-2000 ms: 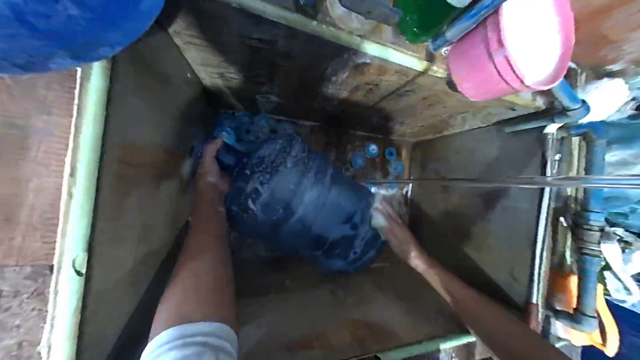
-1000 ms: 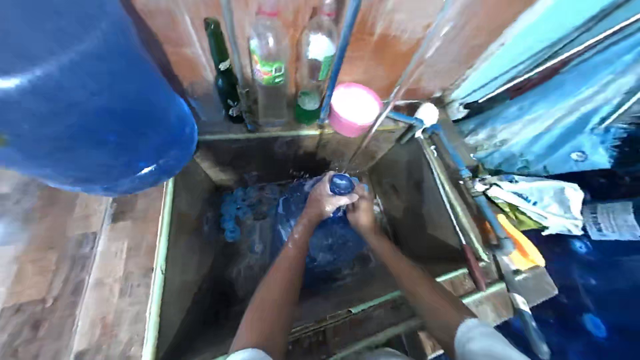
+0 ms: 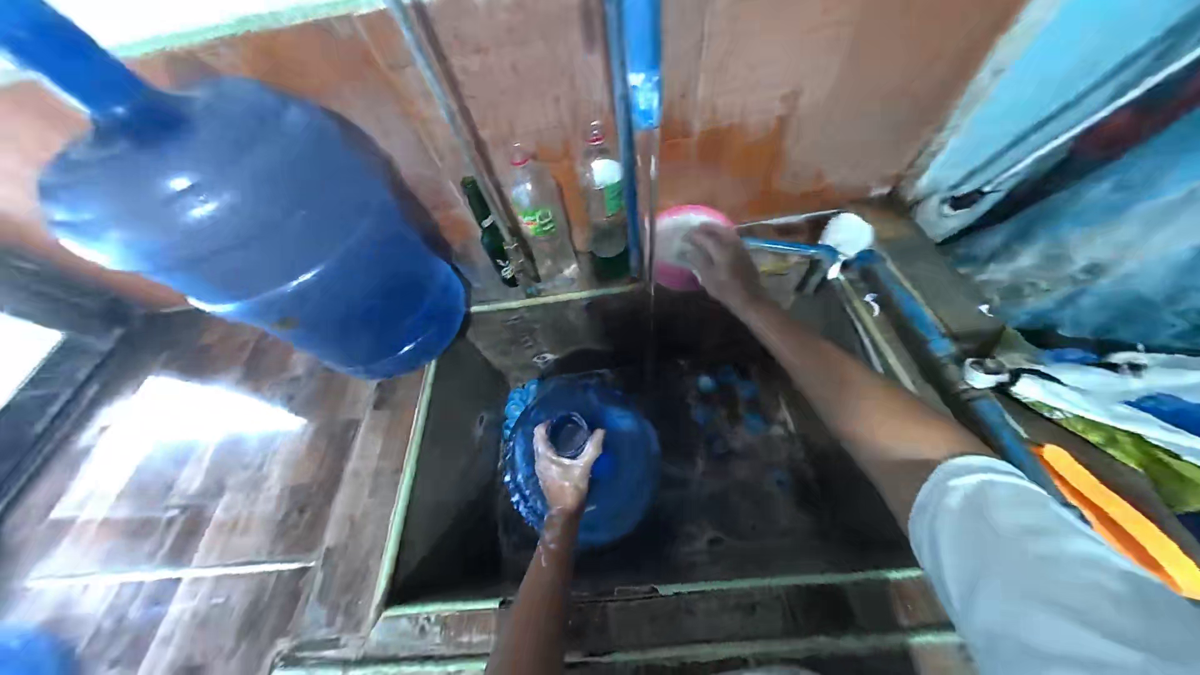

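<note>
A large blue water jug [image 3: 614, 478] stands upright in the tiled basin [image 3: 450, 469], its mouth facing up. Around its neck my left hand [image 3: 565, 466] is closed, thumb and fingers on either side of the opening. My right hand [image 3: 722, 258] reaches to the back ledge, over a pink plastic tub [image 3: 677, 274] with white contents; its fingertips are at the white stuff, and whether they grip any is hidden. A thin stream of water falls from a blue pipe [image 3: 643, 56] behind the jug. Small blue caps [image 3: 731, 398] lie on the basin floor to the right.
Another big blue jug [image 3: 272, 216] lies tilted at upper left. On the back ledge stand a green glass bottle [image 3: 489, 234] and two clear plastic bottles [image 3: 542, 220] [image 3: 607, 206]. Blue pipes [image 3: 909, 305] run along the right edge, near an orange object [image 3: 1116, 516].
The jug lay on its side two seconds ago and is now upright. Both hands were at its mouth one second ago; my right hand has since moved to the pink tub.
</note>
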